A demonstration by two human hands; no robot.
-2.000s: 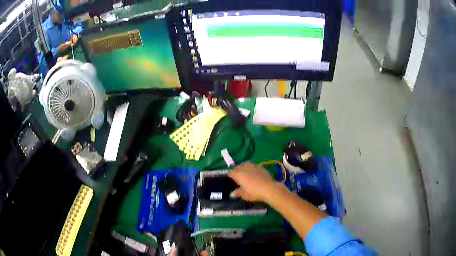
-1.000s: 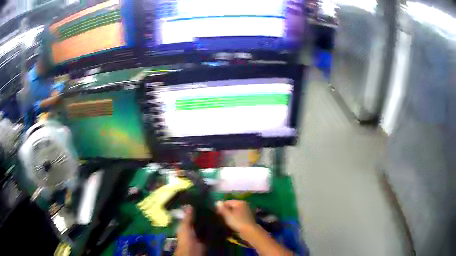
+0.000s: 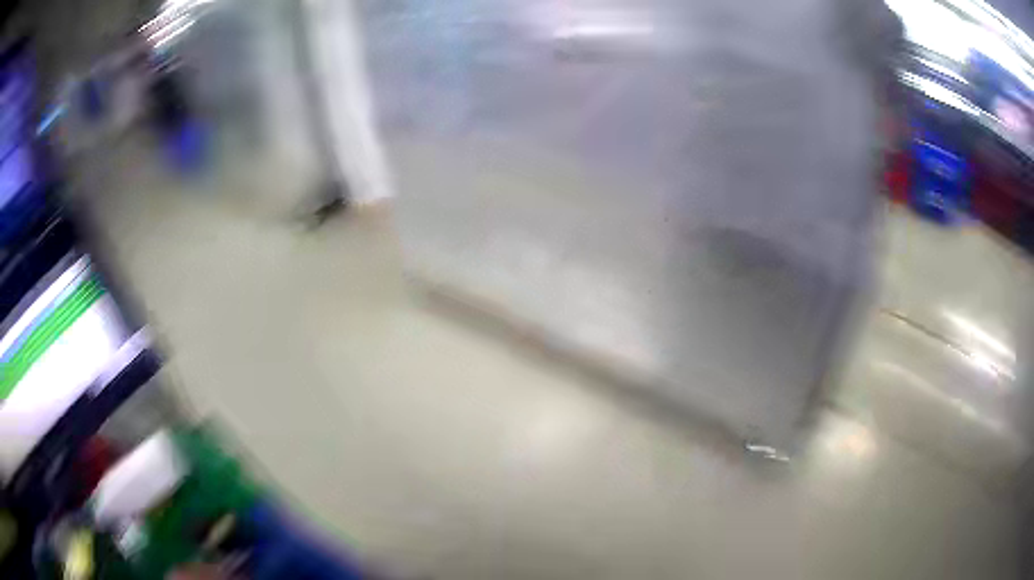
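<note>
The view is strongly blurred. Neither of my hands can be made out; a small skin-toned blur at the bottom left edge is too unclear to name. The corner of the green bench point(image 3: 232, 476) shows at the bottom left. A white block-shaped thing point(image 3: 142, 477) lies on it beside the lower edge of a monitor point(image 3: 62, 351). Part of a blue mat point(image 3: 297, 546) shows at the bench edge. No phone unit can be made out.
A large grey panel or cabinet point(image 3: 635, 215) stands across the middle on the pale floor point(image 3: 340, 397). A white post point(image 3: 346, 108) is left of it. Blue and red things, with a blue bin-like one point(image 3: 939, 176), are at the far right.
The view has swung to the right. The bench and monitors have moved to the lower left edge, and the grey panel now fills the middle. Both hands, seen before, no longer show clearly.
</note>
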